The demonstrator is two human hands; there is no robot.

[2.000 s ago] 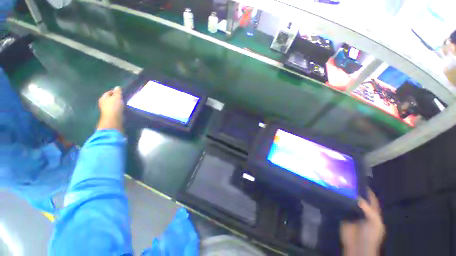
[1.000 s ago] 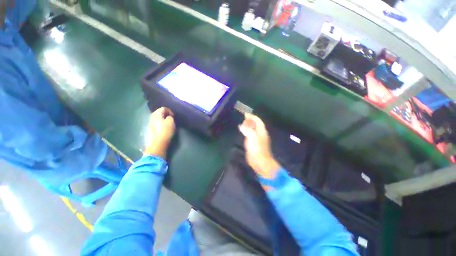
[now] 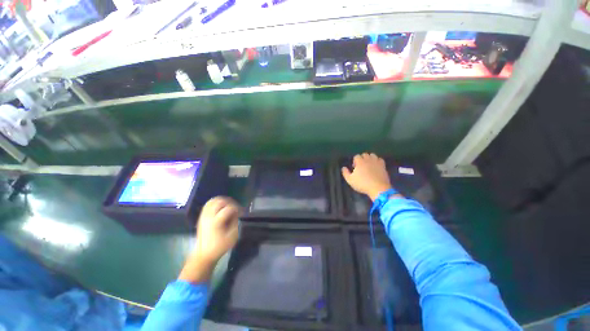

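Note:
Several dark tablets lie in a black foam tray [image 3: 339, 258] in two rows, such as the front left tablet [image 3: 278, 278] and back left tablet [image 3: 288, 191], each with a small white label. My right hand [image 3: 369, 176] is over the back right tablet [image 3: 414, 187], fingers spread; contact is unclear. My left hand [image 3: 218, 226], blurred and curled, is between that tray and a stacked foam tray [image 3: 139, 216] at the left. On that stack a tablet [image 3: 158, 183] shows a lit blue-purple screen. The front right tablet is partly hidden by my right sleeve.
Black trays [image 3: 537, 174] form a tall mass at the right, behind a pale frame post [image 3: 511, 97]. White bottles [image 3: 184, 81] and a parts tray [image 3: 343, 70] stand beyond the green bench [image 3: 278, 123]. A blue-sleeved person [image 3: 45, 284] is at the lower left.
The view has turned. My right hand has moved from near the stacked tray to over the back right tablet. The stack's screen has changed from mostly white to blue-purple.

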